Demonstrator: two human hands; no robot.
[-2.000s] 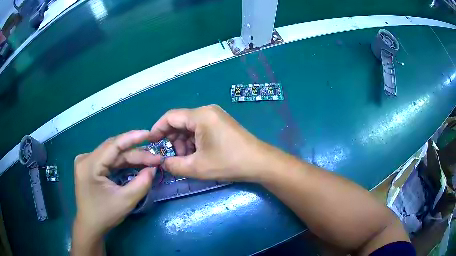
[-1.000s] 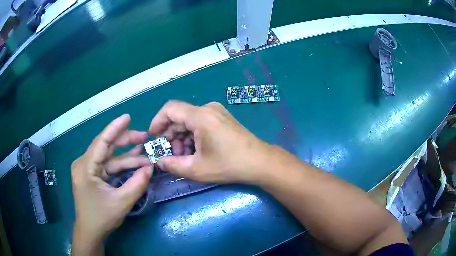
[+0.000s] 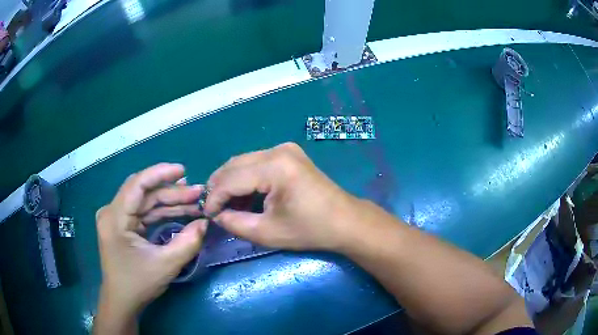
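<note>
My right hand (image 3: 275, 196) pinches a small circuit board (image 3: 204, 197) on edge between thumb and fingers; the fingers hide most of it. My left hand (image 3: 147, 229) is just left of it, its thumb and fingertips closed together at the board's lower edge; whether they hold a thin lead cannot be seen. A grey housing (image 3: 233, 251) lies on the green bench under both hands, its round head at the left, partly covered by my left hand, and its handle pointing right.
A PCB strip (image 3: 340, 127) lies beyond my hands, near the metal post (image 3: 347, 33) on the white rail (image 3: 190, 111). Another housing (image 3: 44, 216) stands left with a board (image 3: 67, 226) beside it. One more housing (image 3: 513, 91) is far right. A carton (image 3: 547, 252) is at lower right.
The held board has turned from face-up towards me to edge-on. My right fingers have shifted over it, and my left fingers have drawn slightly closer. The housing under the hands stays in place.
</note>
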